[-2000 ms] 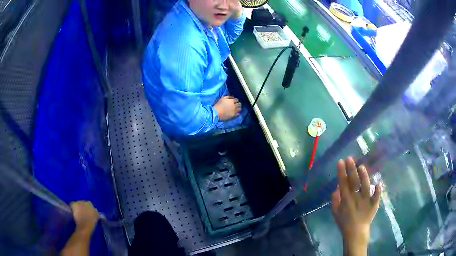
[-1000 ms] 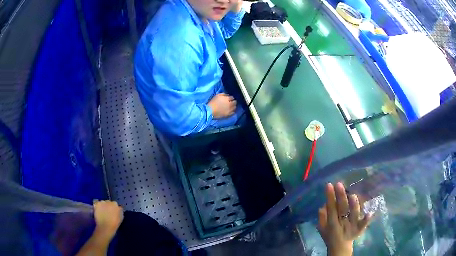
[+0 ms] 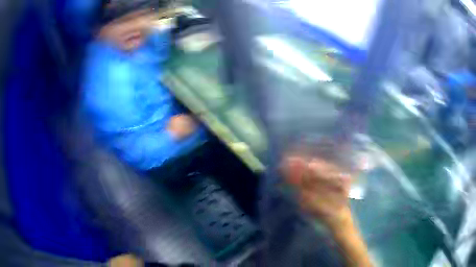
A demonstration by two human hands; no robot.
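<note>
The whole view is motion-blurred. My right hand [image 3: 323,190] is raised right of centre, its fingers looking bent, against a hazy clear strip curtain [image 3: 308,104]. Blur hides whether it grips the curtain. Only a small part of my left hand [image 3: 125,261] shows, cut off by the bottom edge; its fingers and anything in them cannot be made out. Greyish bands of the curtain run down through the middle and right of the view.
A person in a blue smock [image 3: 125,99] sits at the left beside a green bench [image 3: 198,78] with a pale edge. A dark slotted crate [image 3: 219,208] stands below them. A blue panel [image 3: 42,156] is at far left. More green surface [image 3: 386,219] lies at the right.
The view has swung right, so the person and crate sit further left. My right hand has gone from spread fingers to bent ones. My left hand has dropped mostly out of view.
</note>
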